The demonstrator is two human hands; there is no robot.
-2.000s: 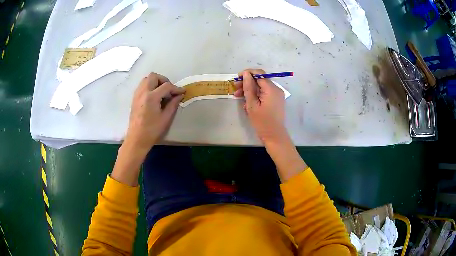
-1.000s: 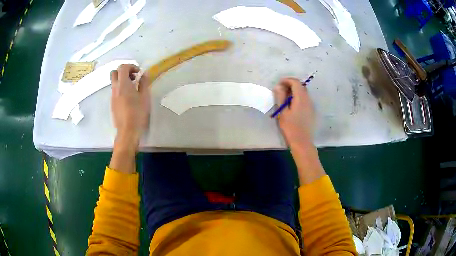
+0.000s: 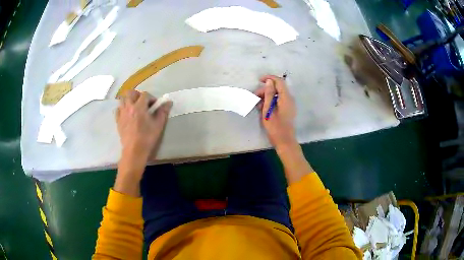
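A white curved collar piece (image 3: 213, 99) lies in front of me on the table. My left hand (image 3: 140, 119) pinches its left end between thumb and fingers and covers that end. My right hand (image 3: 279, 109) holds a dark blue pencil (image 3: 272, 106) in the palm, reddish tip towards me, with its fingertips at the piece's right end. A tan curved template (image 3: 160, 65) lies bare on the table, behind the piece and up to the left, its lower end close to my left fingers.
More white pieces lie at left (image 3: 79, 101) and far centre (image 3: 241, 21). A short tan template (image 3: 57, 93) lies at left. An iron (image 3: 384, 58) and slotted rest (image 3: 405, 99) are at the right edge. White scraps (image 3: 379, 231) fill a carton below right.
The template came off the collar piece and was put down behind it. My left hand moved from there to the piece's left end. My right hand moved to the right end, pencil turned.
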